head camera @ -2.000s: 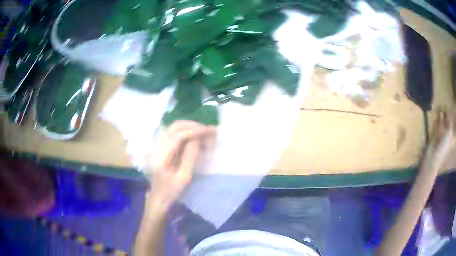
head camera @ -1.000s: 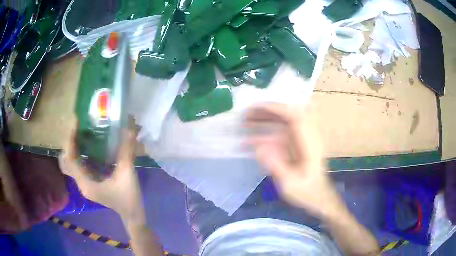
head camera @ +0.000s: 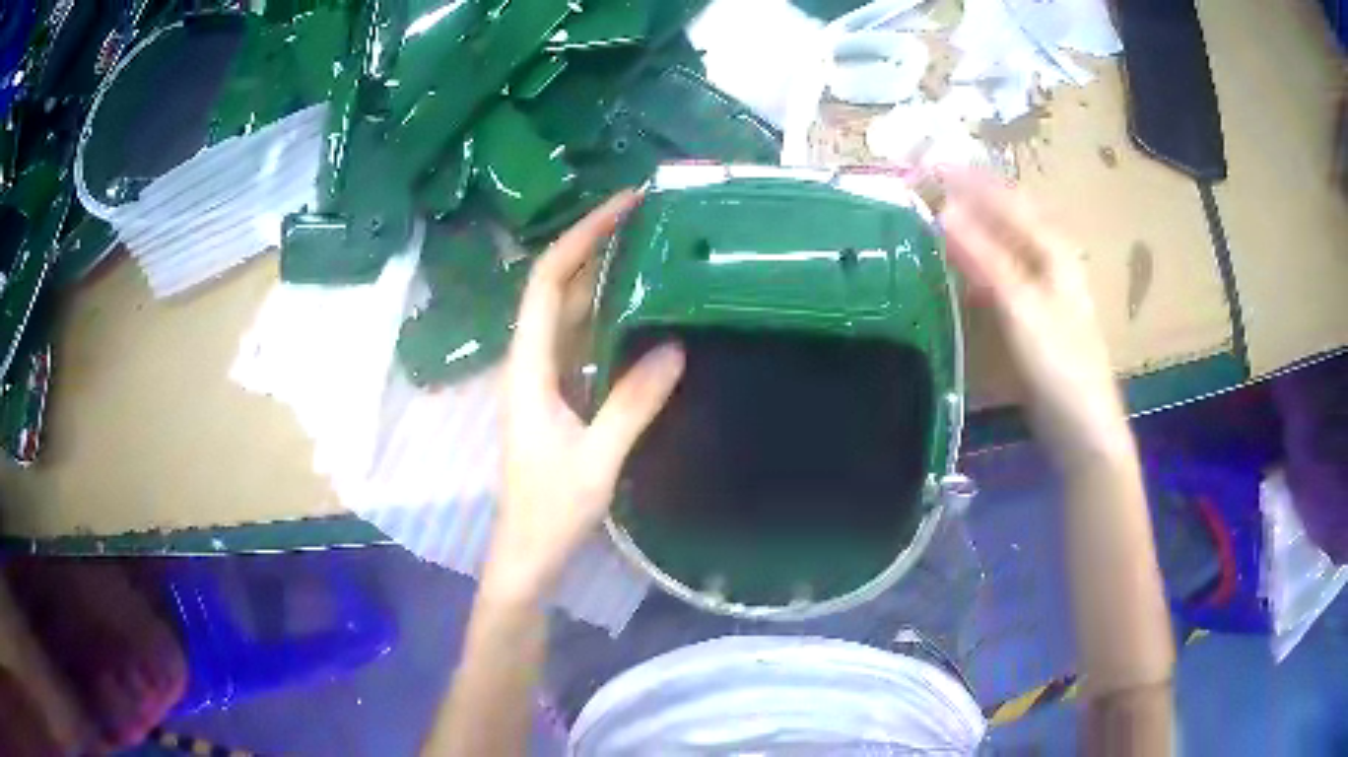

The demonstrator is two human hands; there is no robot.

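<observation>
A glossy green housing (head camera: 769, 281) with a pale rim is held up over the table's front edge, its large black recess (head camera: 784, 422) facing me. My left hand (head camera: 569, 422) grips its left side, with the thumb over the edge of the black recess and the fingers along the rim. My right hand (head camera: 1020, 281) is at the far right corner of the housing; it is blurred, and its fingertips are by the rim. A small metallic side fitting (head camera: 951, 485) shows on the right rim. A recessed slot (head camera: 776, 256) with small holes lies above the black area.
A heap of green covers (head camera: 518, 163) lies behind on a white ribbed sheet (head camera: 429, 459). More rimmed housings (head camera: 155, 111) are at the left. White scraps (head camera: 931, 133), a small pale dish (head camera: 875, 67) and a dark flat slab (head camera: 1168, 89) lie at the right. Another person's hand (head camera: 126, 666) is at lower left.
The housing has moved from the left to the centre and turned from its side so the recess faces me. My left hand came with it; my right hand has moved to its right side.
</observation>
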